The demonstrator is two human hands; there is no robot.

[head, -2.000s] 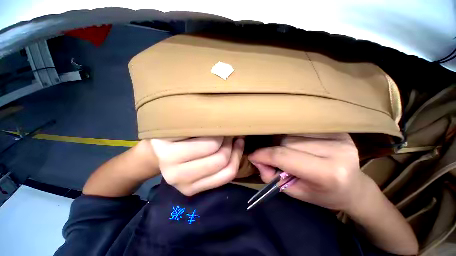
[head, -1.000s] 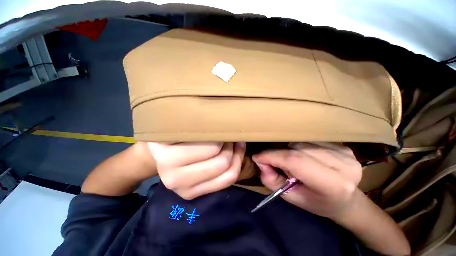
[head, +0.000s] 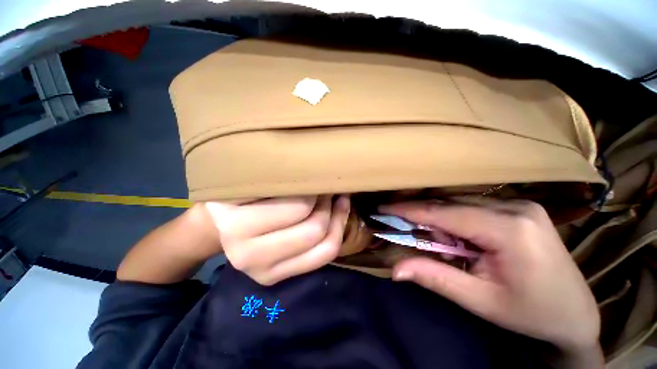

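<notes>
A tan-brown bag body (head: 374, 155) lies across the view in front of me, with a small white diamond label (head: 311, 91) on its outside. My left hand (head: 281, 238) is closed on the bag at its lower edge; the fingertips are partly hidden under the bag. My right hand (head: 497, 259) holds small pink-handled snips (head: 432, 243) between thumb and fingers. The snips' silver blades are apart and point left toward the bag opening, close to my left fingers. What lies between the blades is too small to tell.
More brown bags (head: 634, 288) are piled at the right. A white table edge (head: 403, 9) curves across the top. A metal frame (head: 57, 94), a red object (head: 119, 42) and a yellow floor line (head: 108, 199) show at the left. A white surface (head: 43, 317) is at the lower left.
My right hand has moved right and opened out, and the snips have turned from pointing down-left to pointing left with blades apart. The bag has shifted slightly upward. My left hand has barely moved.
</notes>
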